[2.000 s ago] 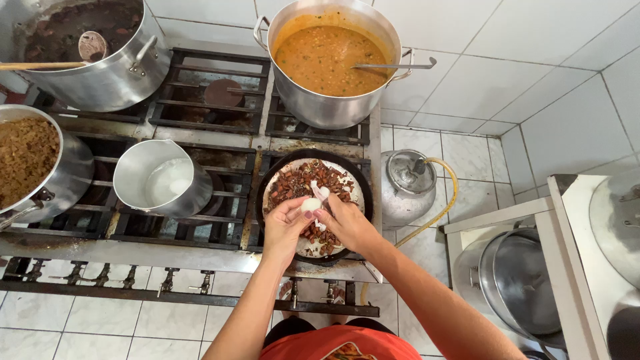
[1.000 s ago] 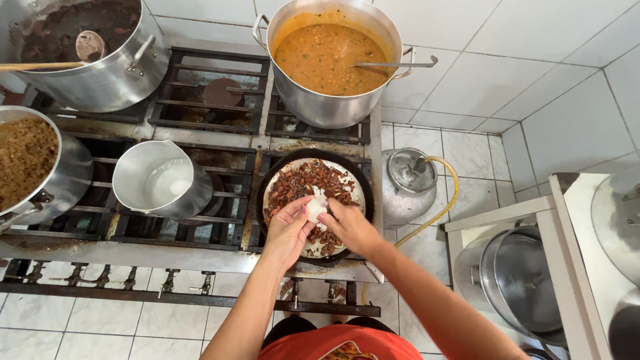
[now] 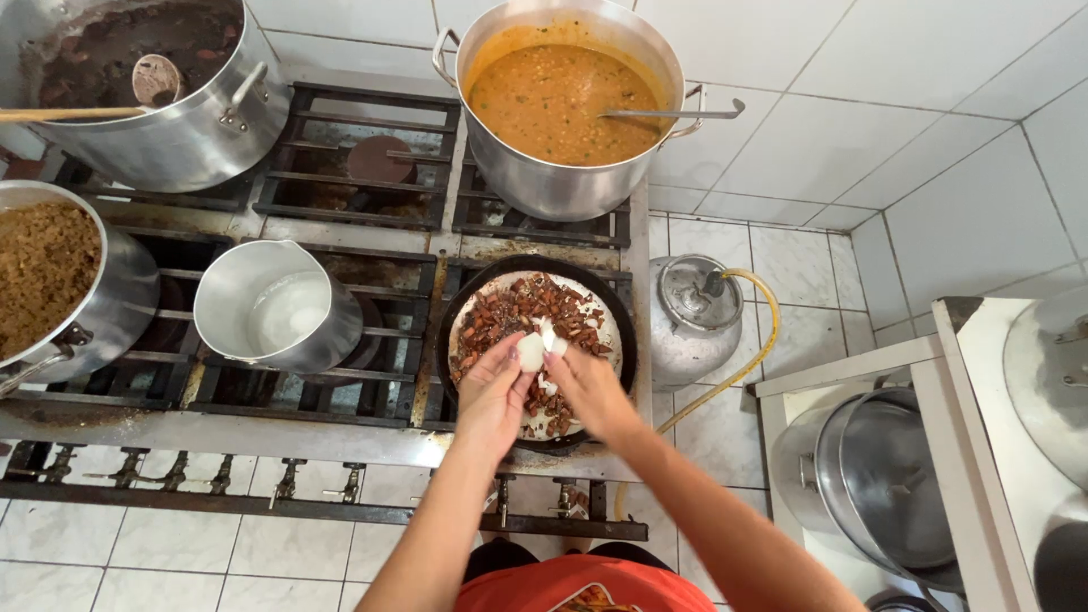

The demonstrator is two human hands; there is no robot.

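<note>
Both my hands meet above a black skillet (image 3: pixel 629 340) at the stove's front right. It holds browned chopped pieces, probably meat, on a whitish layer. My left hand (image 3: pixel 493 395) holds a white piece of what looks like peeled egg (image 3: pixel 532 352) between thumb and fingers. My right hand (image 3: pixel 586 382) pinches another white piece (image 3: pixel 554 340) beside it, and smaller white bits (image 3: pixel 546 387) show just below. To the left stands a small aluminium pot (image 3: pixel 255 255) of clear liquid with a round white thing, egg-like, (image 3: pixel 304 320) in it.
A large pot of orange stew (image 3: pixel 552 183) with a ladle stands behind the skillet. At left are a pot of dark stew (image 3: pixel 187 144) and a pot of brown crumbly food (image 3: pixel 127 297). A gas cylinder (image 3: pixel 693 340) with a yellow hose and a shelf (image 3: pixel 960 442) holding pots are at right.
The white thing, in one mass between my hands a second ago, now shows as separate pieces. My hands remain over the skillet.
</note>
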